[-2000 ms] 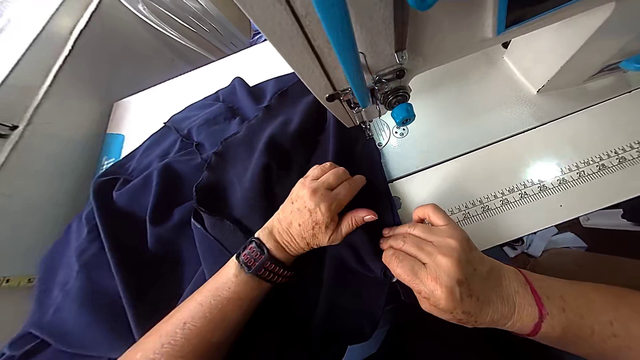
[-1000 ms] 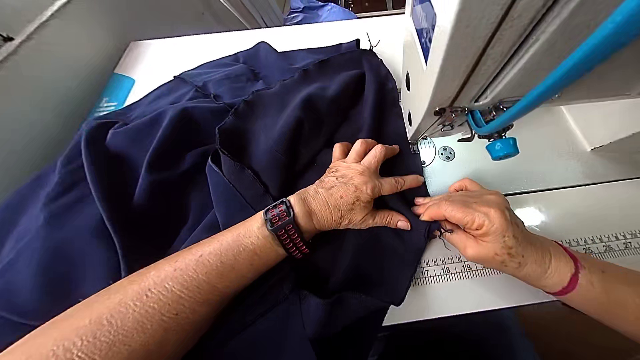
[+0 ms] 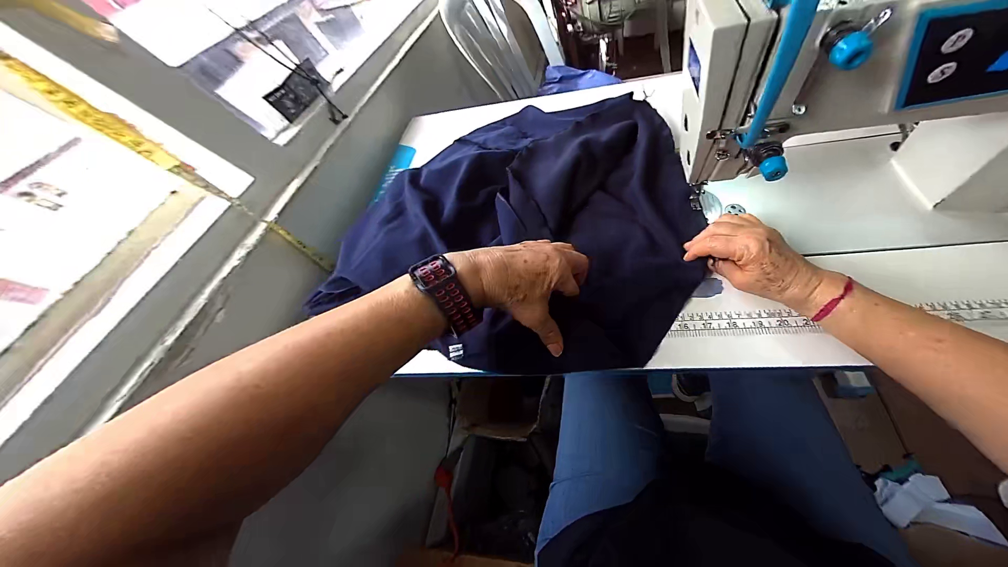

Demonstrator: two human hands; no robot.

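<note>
Dark navy fabric [image 3: 614,213] lies bunched over the left part of the white sewing table, its right edge beside the needle area of an industrial sewing machine [image 3: 720,87]. My left hand [image 3: 528,279], with a watch on its wrist, rests on the fabric's front part, fingers curled and thumb apart; whether it grips any cloth I cannot tell. With thumb and fingertips, my right hand [image 3: 756,256] pinches the fabric's right edge just in front of the presser foot [image 3: 697,197]. A small white label [image 3: 456,351] shows at the fabric's front left edge.
A printed ruler scale [image 3: 748,322] runs along the table's front. A yellow measuring tape [image 3: 299,246] hangs at the left by the wall and window. Behind the table stand a plastic chair [image 3: 500,47] and blue cloth [image 3: 579,79]. White scraps [image 3: 929,504] lie low at the right.
My left hand has moved back from the right edge toward the fabric's front left. The fabric's front part now lies gathered on the table. The view has swung wider.
</note>
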